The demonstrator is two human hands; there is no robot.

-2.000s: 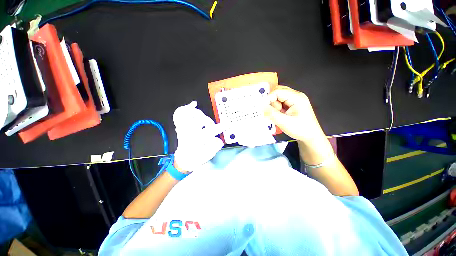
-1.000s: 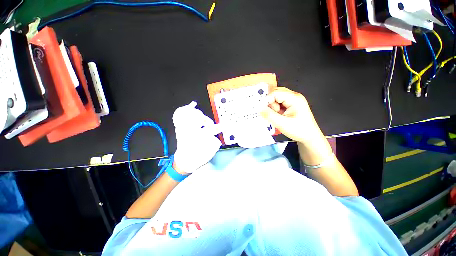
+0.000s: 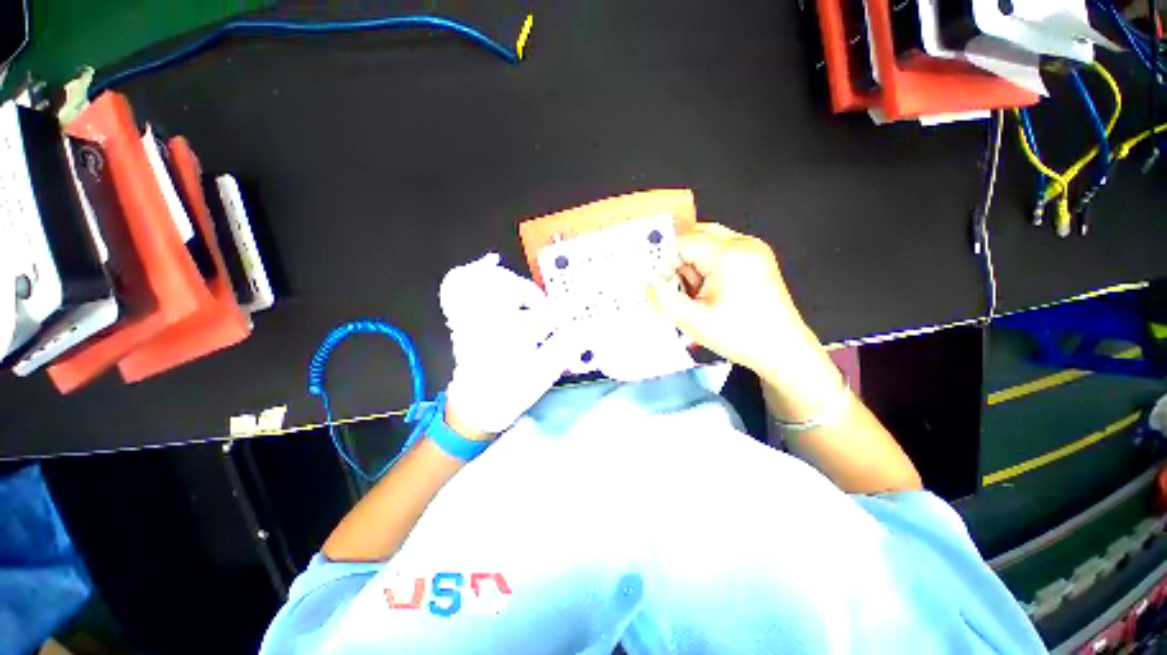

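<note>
A square device unit (image 3: 608, 284) lies with its white printed underside up, dark round feet at its corners, near the bench's front edge. An orange-red foam pad (image 3: 617, 213) shows beneath it along its far side. My left hand (image 3: 493, 339), in a white glove with a blue wrist strap, holds the unit's left edge. My bare right hand (image 3: 740, 292) is at the unit's right edge, thumb and fingers closed on that edge and partly over the underside. A thin white piece (image 3: 653, 365) shows at the unit's near edge.
Stacks of units and orange-red pads stand at the left (image 3: 134, 243) and back right (image 3: 941, 79). Blue and yellow cables (image 3: 1069, 166) lie at the right. A blue cable (image 3: 346, 23) crosses the back. A coiled blue cord (image 3: 367, 330) lies left of my gloved hand.
The camera view has shifted slightly. My right hand has turned a little at the unit's right edge, with its fingers more curled. My left hand remains at the unit's left side.
</note>
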